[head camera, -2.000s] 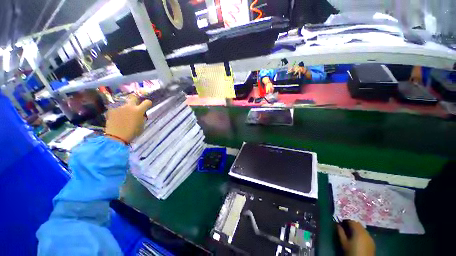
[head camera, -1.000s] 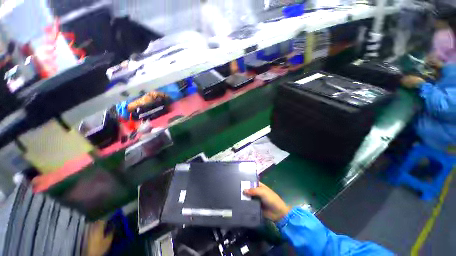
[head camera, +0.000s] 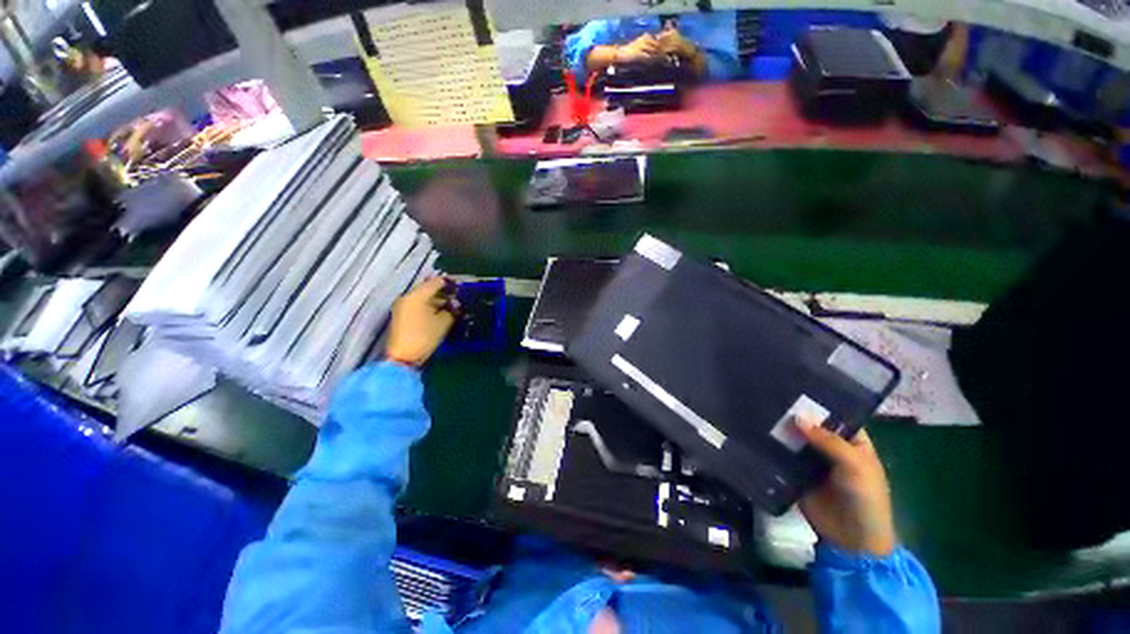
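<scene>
My right hand (head camera: 851, 486) grips the lower right corner of a flat black panel with white labels (head camera: 731, 359). The panel is tilted above the bench and partly covers an open black housing with a ribbon cable (head camera: 595, 464) and a dark panel with a pale edge (head camera: 564, 303). My left hand (head camera: 421, 322) is at the left edge of a small blue bin of black bits (head camera: 483, 316). Its fingertips are bent close together; whether they pinch a small part cannot be told.
A tall leaning stack of interleaved sheets (head camera: 291, 266) stands left of my left hand. A white sheet with red bits (head camera: 911, 365) lies at right, beside a large black stack (head camera: 1053, 384). Across the green bench, a person's hands (head camera: 651, 52) work at the red-topped bench (head camera: 731, 124).
The view has swung back left from the black stack. The labelled panel is now turned and tilted over the housing. My left hand has come to the blue bin's edge.
</scene>
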